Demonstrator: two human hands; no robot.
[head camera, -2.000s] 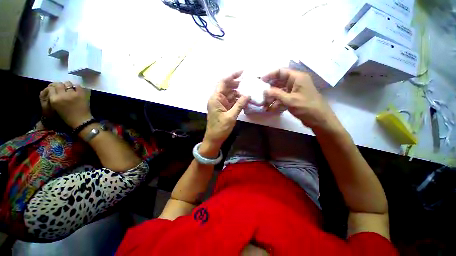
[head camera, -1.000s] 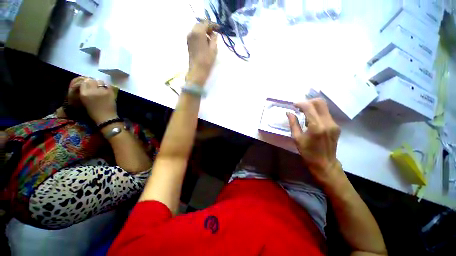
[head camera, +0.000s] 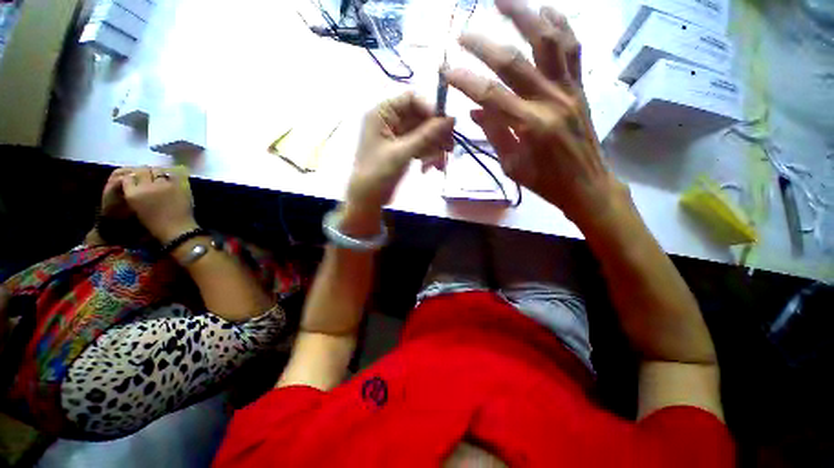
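Observation:
My left hand (head camera: 398, 146) pinches a thin dark cable (head camera: 477, 153) between thumb and fingers, above the table's front part. The cable hangs in a loop to the right of the fingers. My right hand (head camera: 539, 110) is raised close by with its fingers spread; whether its index finger touches the cable cannot be told. Under the loop, an open white box (head camera: 475, 189) lies near the table's front edge, partly hidden by the hands and cable.
More dark cables (head camera: 352, 29) and shiny plastic lie at the back. White boxes (head camera: 686, 94) are stacked at the right, others (head camera: 177, 126) stand left. Yellow sheets (head camera: 304, 146), a folded yellow piece (head camera: 718, 212) and a slim grey tool (head camera: 789, 215) lie around. Another person's hands (head camera: 151, 196) are at left.
My left hand has come back from the cables at the rear with a cable in it. My right hand has left the box and risen, fingers spread. The camera view has shifted.

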